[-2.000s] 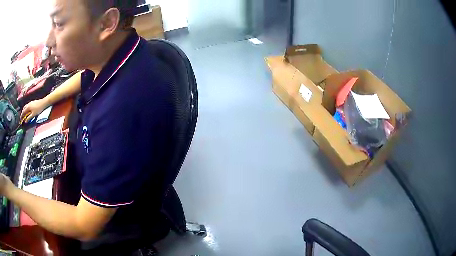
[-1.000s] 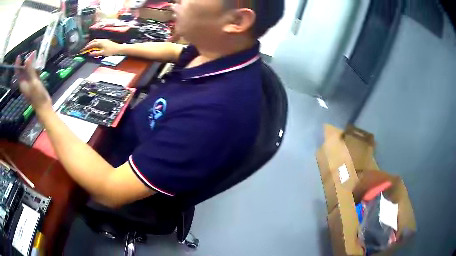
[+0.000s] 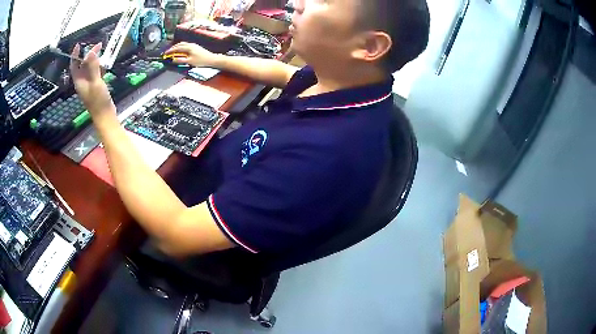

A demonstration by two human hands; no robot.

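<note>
Neither of my own hands is in view. A seated person (image 3: 314, 156) in a navy shirt raises one hand (image 3: 91, 81), which holds a thin silver-white frame (image 3: 123, 32) upright. Their other hand rests by a small yellow-orange object (image 3: 174, 56), perhaps a mouse. A dark motherboard (image 3: 176, 124) lies flat on red and white sheets in front of them. A second, blue-black circuit board assembly (image 3: 26, 199) with a metal port plate (image 3: 73, 229) is at the lower left, nearest me, partly cut off by the picture's edge.
A black keyboard with green keys (image 3: 62, 117) and a number pad or calculator (image 3: 29, 92) are behind the motherboard. A bright monitor (image 3: 46, 23), a round teal fan (image 3: 151, 29) and cables (image 3: 258, 44) stand farther back. Open cardboard boxes (image 3: 463, 277) are on the floor.
My view has swung left, so the desk, the raised hand with the frame and the nearer board assembly show more fully. The boxes have shifted to the lower right of the picture.
</note>
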